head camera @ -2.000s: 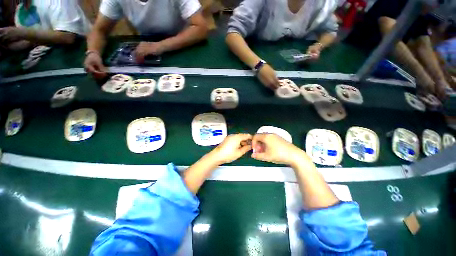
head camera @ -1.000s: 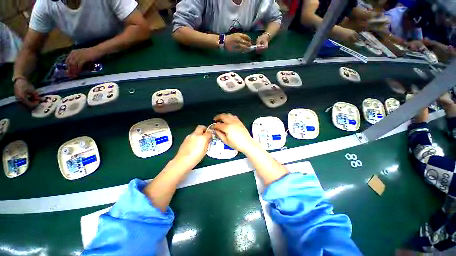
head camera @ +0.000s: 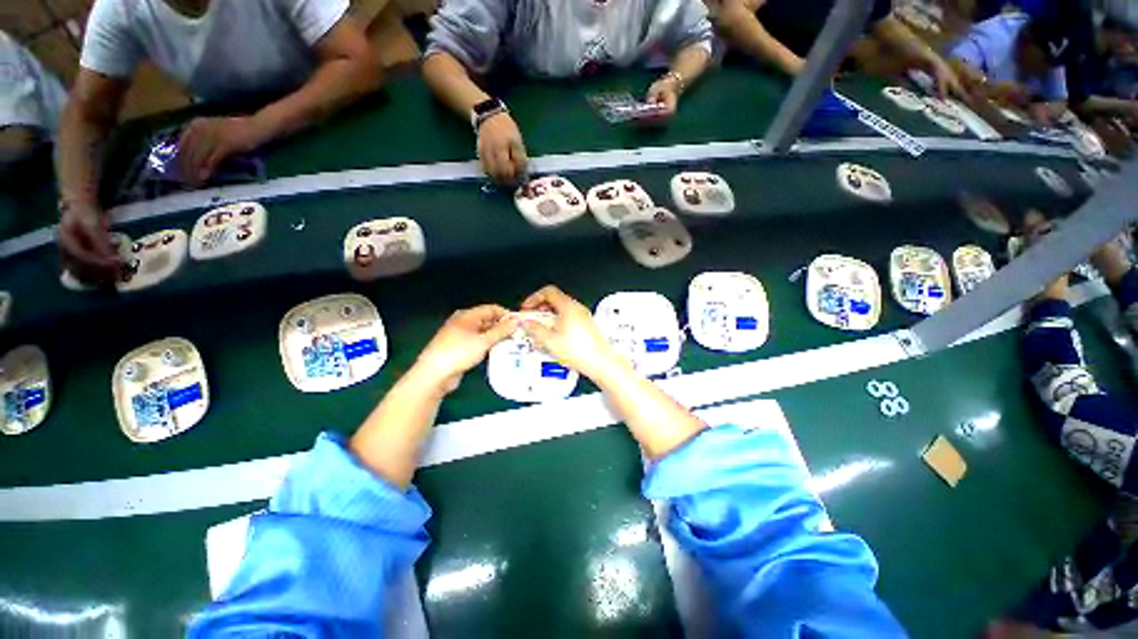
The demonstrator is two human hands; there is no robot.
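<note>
A cream housing half lies open side up on the conveyor belt in front of me, with a blue circuit board and a dark-blue block inside. My left hand and my right hand meet over its far edge, fingertips close together. Something small and pale seems to be between the fingertips, mostly hidden; I cannot tell what it is. Another housing half lies just right of my right hand, and one more lies to the left.
More housing halves line the near lane. Cream faceplates lie on the far lane, where people opposite work. A metal rail runs under my forearms. A slanted grey post stands at right. White rings and a tan piece lie on the bench.
The units on the belt have shifted slightly left. My hands have moved a little left with the housing half. A person opposite has reached a hand to a faceplate.
</note>
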